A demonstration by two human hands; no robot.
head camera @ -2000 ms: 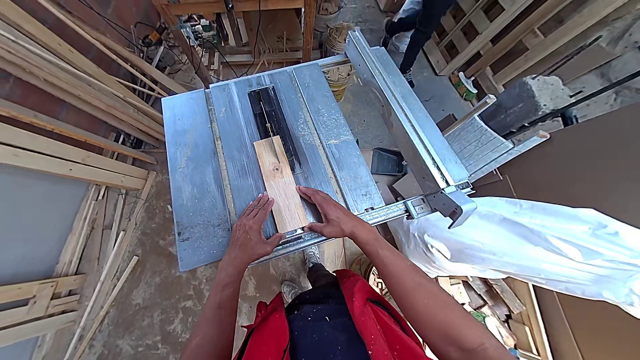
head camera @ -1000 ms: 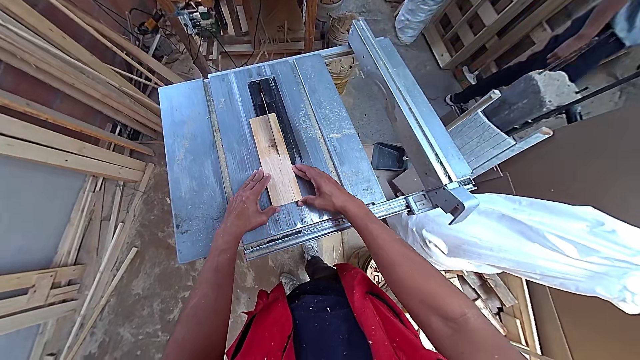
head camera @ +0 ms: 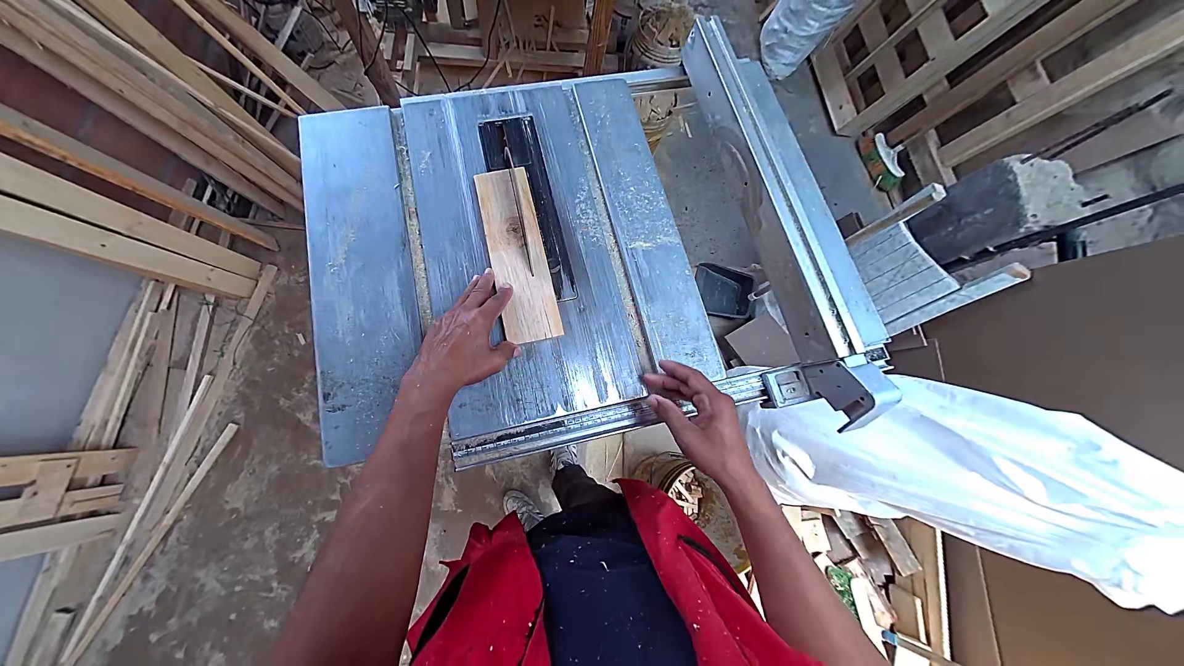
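A short wooden board point(head camera: 520, 254) lies flat on the metal top of a table saw point(head camera: 356, 277). Over the dark throat plate point(head camera: 546, 203), the saw blade point(head camera: 508, 157) shows at the board's far end, and a dark slit runs along the board from there. My left hand point(head camera: 467, 338) rests at the board's near left edge, fingertips touching it, thumb and fingers apart. By the table's front rail, my right hand point(head camera: 698, 416) is off the board with its fingers loosely curled and nothing in them. The rip fence point(head camera: 786, 194) stands well to the right.
Long timber strips point(head camera: 120, 231) lean at the left. A white plastic-like bag point(head camera: 971, 481) hangs beside the right front of the saw. Buckets point(head camera: 684, 481) with scraps stand below, a black bin point(head camera: 724, 289) sits under the fence side, and wooden pallets point(head camera: 925, 74) are at the back right.
My right hand has let go of the board and moved right to the front rail. A slit shows in the board now. The person at the back right has left the view.
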